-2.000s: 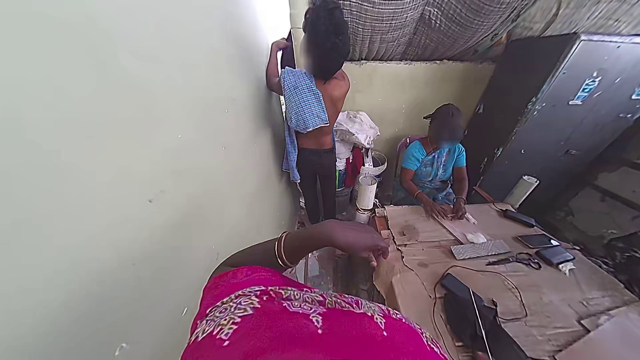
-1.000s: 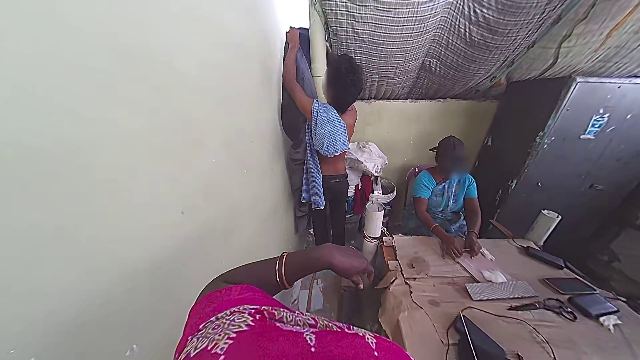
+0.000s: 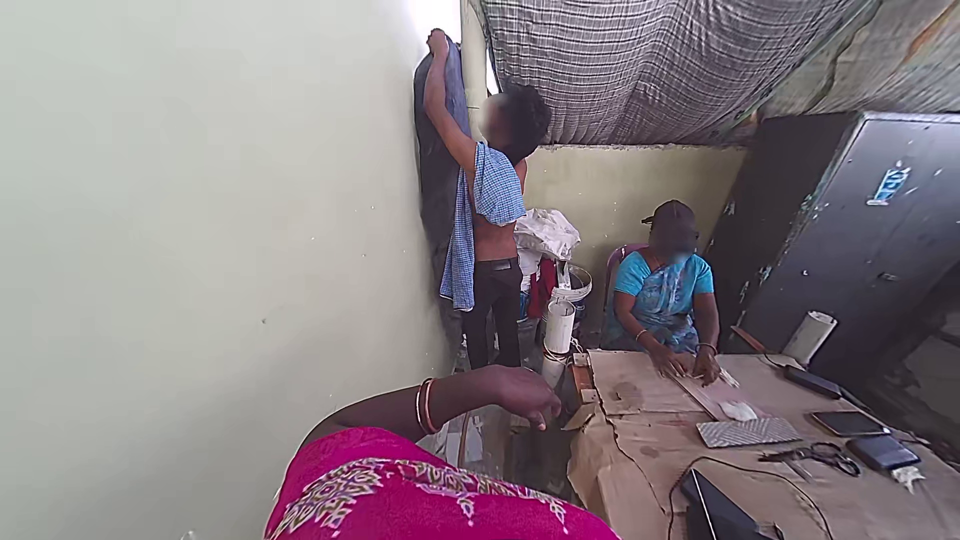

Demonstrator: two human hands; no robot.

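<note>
My left hand (image 3: 529,396) is held out over the floor gap, left of the cardboard-covered table (image 3: 637,480). Its fingers curl downward; whether they hold anything is hidden. Two bangles circle the wrist, and a pink patterned garment covers my upper arm. My right hand is out of view. Across the table, a seated person in blue has both hands on a flat board (image 3: 709,401), with a small white piece (image 3: 738,410) at its near end. A patterned strip (image 3: 750,433), scissors (image 3: 825,456) and a phone (image 3: 851,424) lie nearby.
A standing person reaches up to dark cloth (image 3: 439,150) along the left wall. White pipes (image 3: 559,326) and a bucket (image 3: 576,283) stand behind the table's left corner. A dark metal cabinet (image 3: 847,247) is at right. Cable (image 3: 757,465) loops over the table near a dark flat device (image 3: 712,510).
The standing person's arm has risen from about shoulder height to high on the wall. The seated person's hands remain at the board. My view has shifted.
</note>
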